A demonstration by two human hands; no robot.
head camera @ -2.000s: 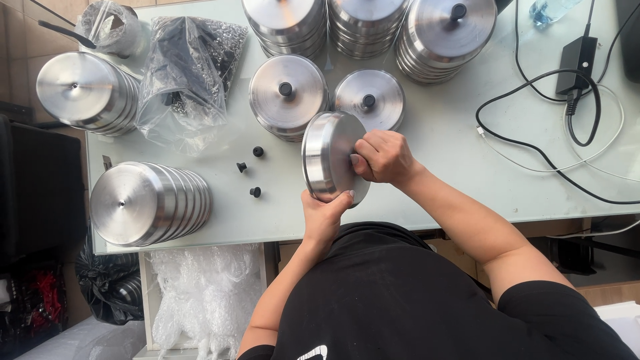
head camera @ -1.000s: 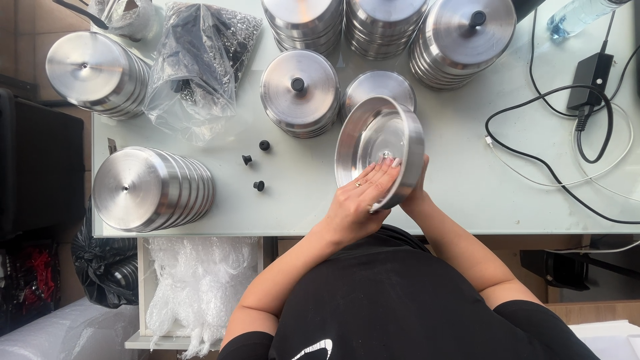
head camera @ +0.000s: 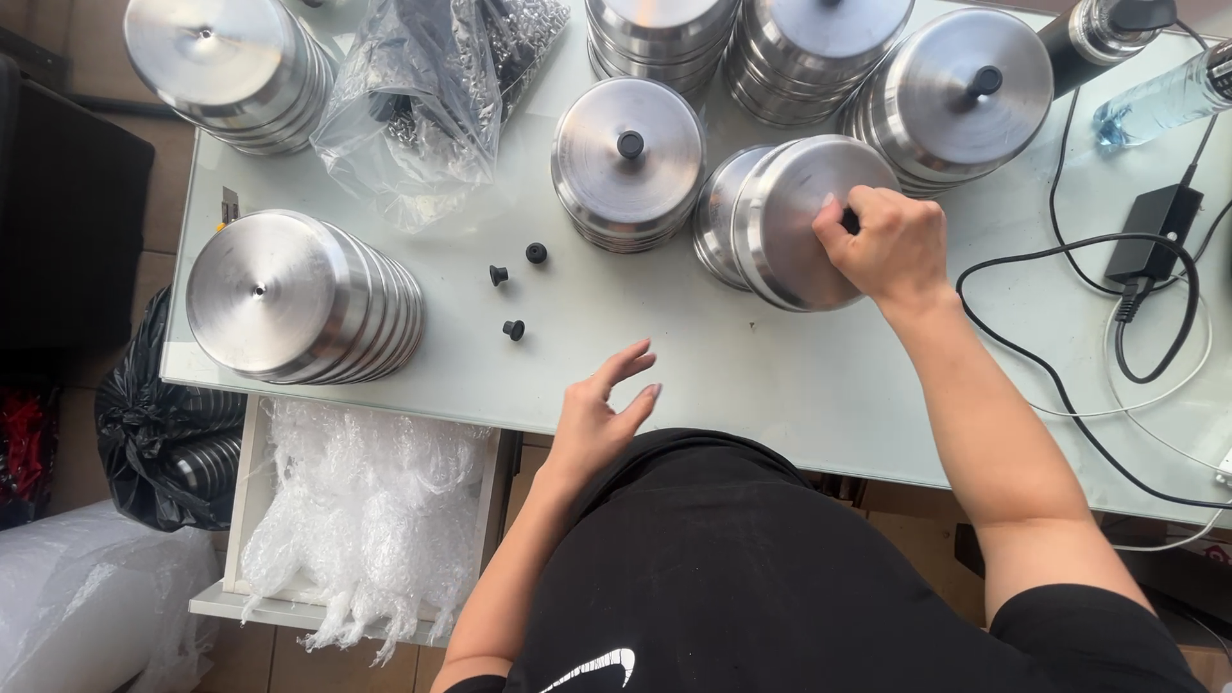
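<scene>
My right hand (head camera: 890, 241) grips the black knob of a round metal lid (head camera: 804, 207), which is tilted over a short stack of like metal lids (head camera: 724, 226). Whether the lid rests on that stack cannot be told. My left hand (head camera: 606, 409) is empty, fingers apart, above the table's front edge. Several loose black knobs (head camera: 514, 330) lie left of centre. A stack of lids with a black knob on top (head camera: 628, 183) stands just left of the held lid. At the left, a stack of knobless lids (head camera: 265, 294) shows a bare centre hole.
More lid stacks (head camera: 972, 96) stand along the back. Plastic bags of small metal parts (head camera: 433, 106) lie at the back left. A power adapter (head camera: 1153, 231) with looping cables and a water bottle (head camera: 1155, 101) are at right. An open drawer (head camera: 231, 520) below holds bubble wrap (head camera: 361, 510).
The lid held in both hands, its hollow side up a second ago, is now turned knob up over the short stack in my right hand. My left hand has let go and moved left.
</scene>
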